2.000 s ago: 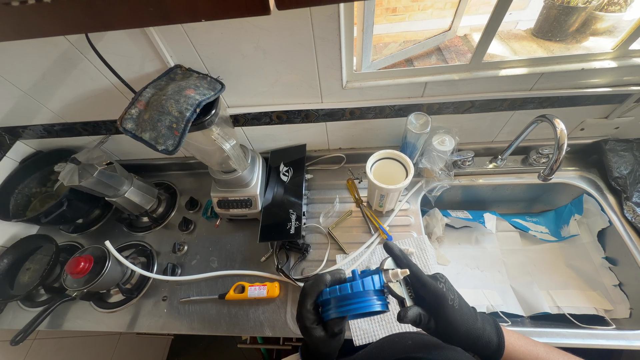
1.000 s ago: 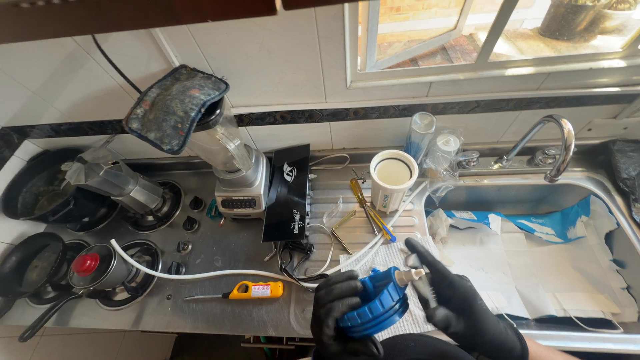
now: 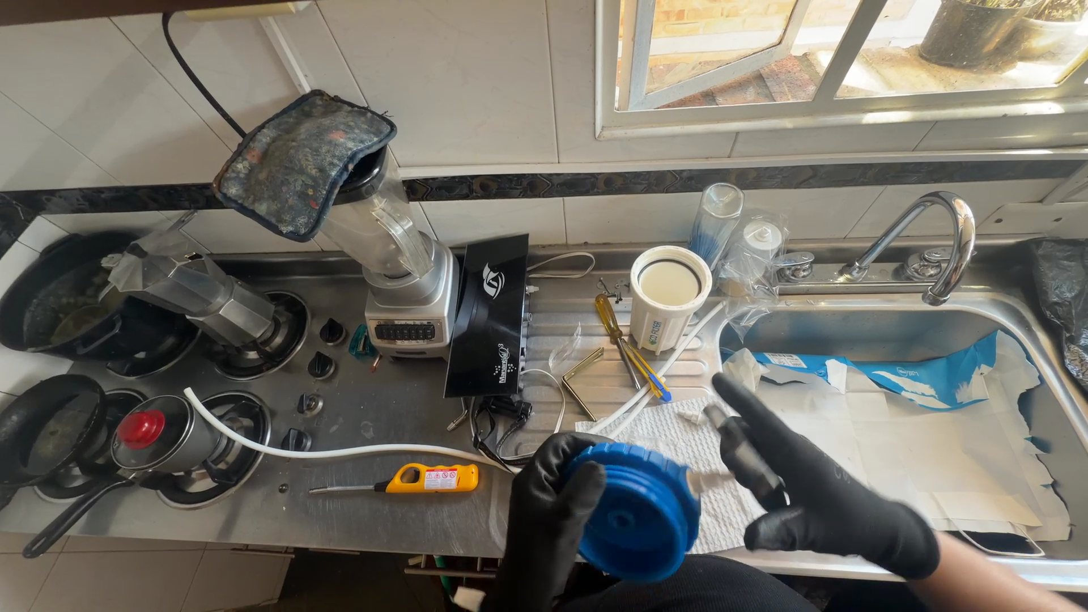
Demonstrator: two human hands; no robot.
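My left hand (image 3: pixel 557 501), in a black glove, grips a blue threaded plastic filter-housing cap (image 3: pixel 637 510) by its left side. Its hollow underside is turned towards me, and a pale fitting (image 3: pixel 705 480) sticks out on the right. My right hand (image 3: pixel 799 476), also gloved, is beside that fitting with the fingers spread; a small metallic piece (image 3: pixel 744 442) lies against the fingers, blurred. Behind them, the white filter housing (image 3: pixel 667 310) stands upright and uncovered on the drainboard. A screwdriver (image 3: pixel 614 323) and a blue-and-yellow-handled tool (image 3: pixel 650 374) lie in front of it.
White tubing (image 3: pixel 340 446) runs across the counter near a yellow lighter (image 3: pixel 433 478). Left are a blender (image 3: pixel 408 314), a moka pot (image 3: pixel 204 289) and pans on the stove. A black panel (image 3: pixel 489 314) leans by the blender. Paper (image 3: pixel 892 433) lines the sink (image 3: pixel 1011 310) on the right.
The blue cap has been turned so its open underside faces me more. My right hand has moved off the fitting, and its fingers have spread.
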